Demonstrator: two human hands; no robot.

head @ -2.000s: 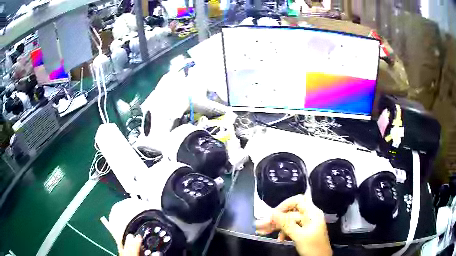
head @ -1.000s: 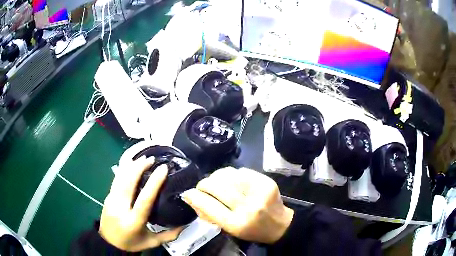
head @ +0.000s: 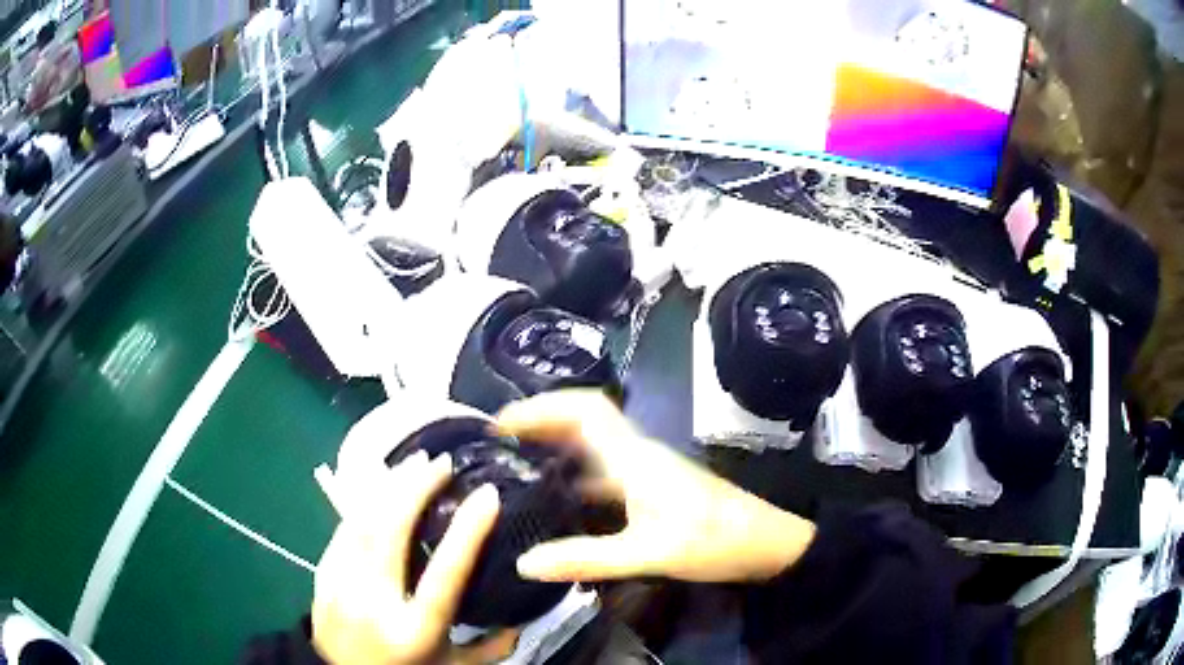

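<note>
A black PTZ camera head (head: 500, 546) on its white housing (head: 377, 435) is nearest in front of me, tilted. My left hand (head: 396, 559) grips its left side, fingers over the front lens ring. My right hand (head: 649, 500) is at its right side, thumb apart from the fingers, the fingertips blurred at the upper edge. Nothing shows in my right hand, but whether it grips the head is unclear. The lens ring is partly hidden by my fingers.
Two more camera heads (head: 552, 344) stand just behind. Three cameras (head: 779, 344) stand at the right near the black desk's edge. A monitor (head: 818, 98), loose cables and a black box (head: 1104, 260) are behind. A long white housing (head: 312, 279) lies on the green mat (head: 143, 429).
Over two seconds, my right hand has come left from the desk edge to the near camera. Since one second ago, its pinched fingers have spread and moved up, and my left hand has shifted slightly right.
</note>
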